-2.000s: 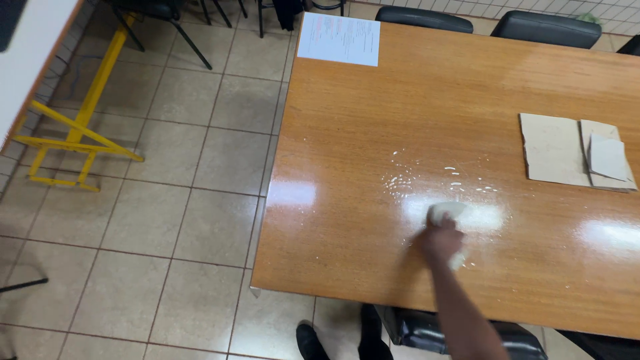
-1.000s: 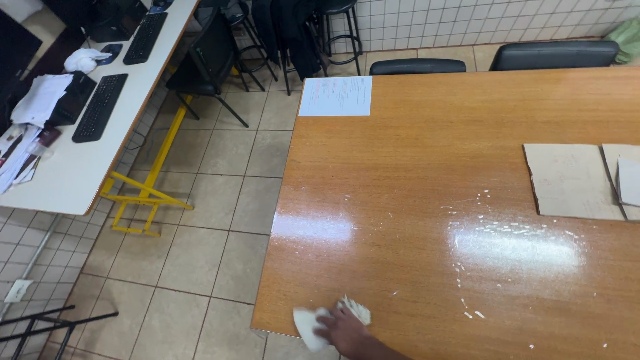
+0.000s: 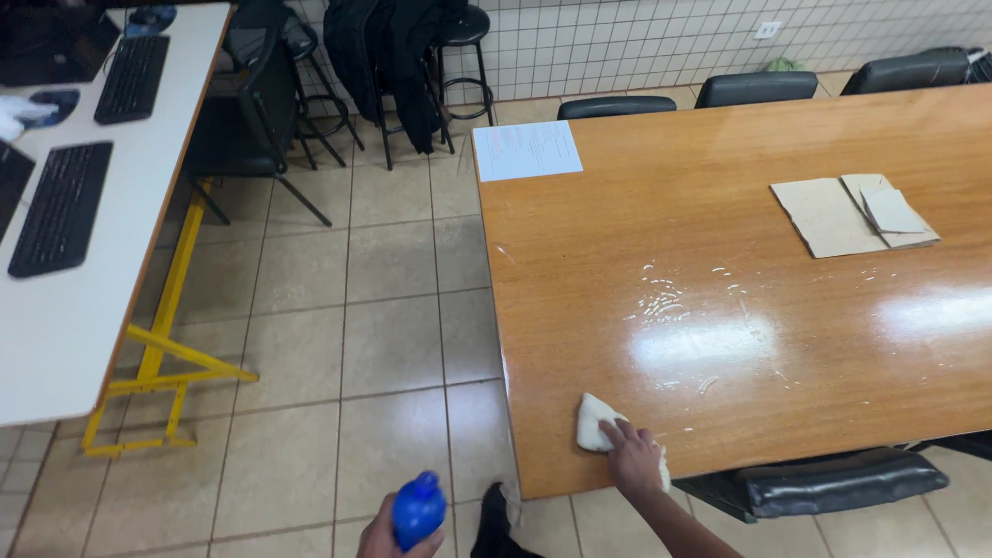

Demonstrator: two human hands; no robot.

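On the wooden table, near its front left corner, my right hand presses down on a folded white cloth. My left hand grips a blue bottle beyond the table's left edge, over the floor; the lower part of the bottle is out of view. Wet streaks and droplets lie on the tabletop, up and to the right of the cloth.
A printed sheet lies at the table's far left corner and folded cardboard farther right. Black chairs line the far side; another chair stands at the near edge. A white desk with keyboards is at left.
The blue bottle and my left hand have come into view. My right hand and the cloth, over the wet area two seconds ago, are now by the near left corner. The view has shifted.
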